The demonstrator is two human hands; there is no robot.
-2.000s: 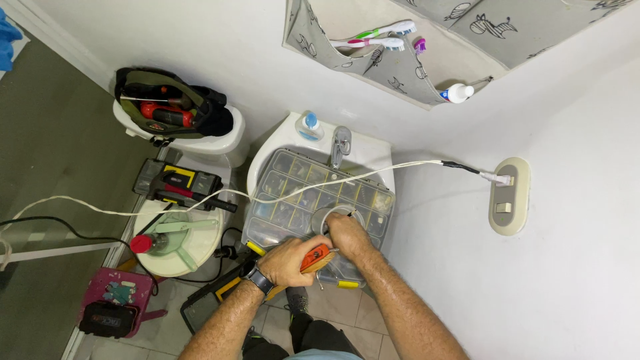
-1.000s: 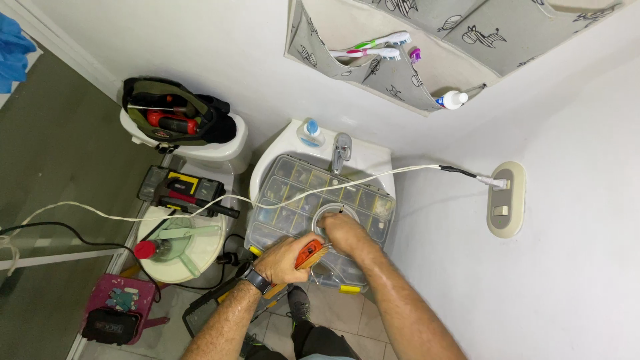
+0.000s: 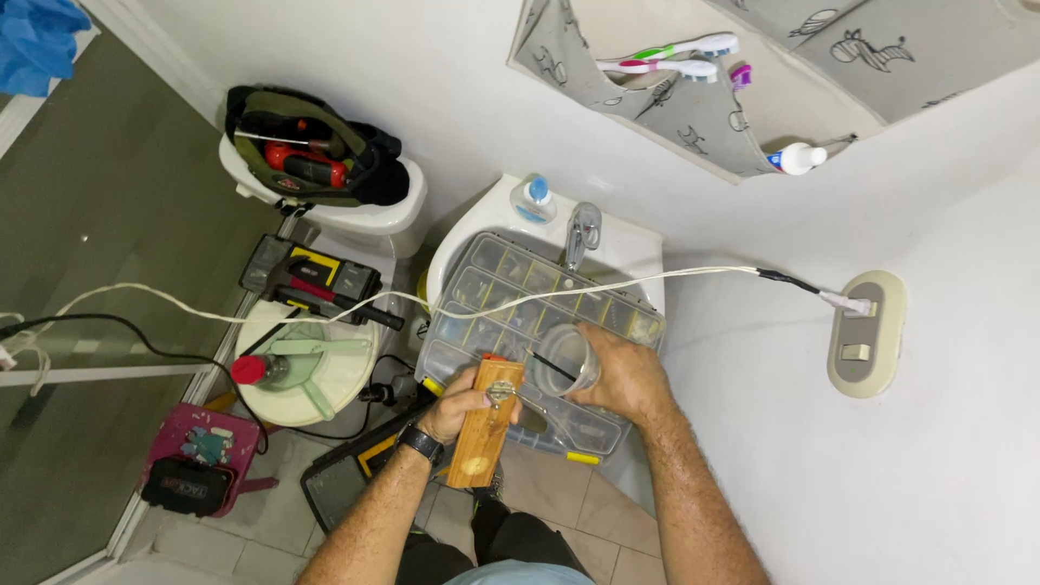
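My left hand (image 3: 455,410) grips a narrow wooden block (image 3: 484,435) with a small metal fitting near its upper end; a bit of orange-red shows behind its top edge. My right hand (image 3: 621,374) holds a clear plastic cup (image 3: 561,357) by its right side, with a thin dark stick, perhaps a pencil, standing slanted in it. Both hands are over a clear-lidded compartment organizer (image 3: 479,296) with yellow latches, which lies across the white washbasin (image 3: 626,236). What the compartments hold is hard to make out.
A white cable (image 3: 504,307) runs above the organizer to a wall outlet (image 3: 868,333). Behind the basin stand a faucet (image 3: 582,236) and a bottle (image 3: 534,201). At left are a tool bag (image 3: 309,154), a black toolbox (image 3: 305,272), a round stool (image 3: 349,366) and a pink stool (image 3: 175,431).
My left hand has turned the wooden piece, so its broad face with the metal fitting shows instead of the orange-red part. My right hand has moved to the cup's right side, and the cup's inside shows.
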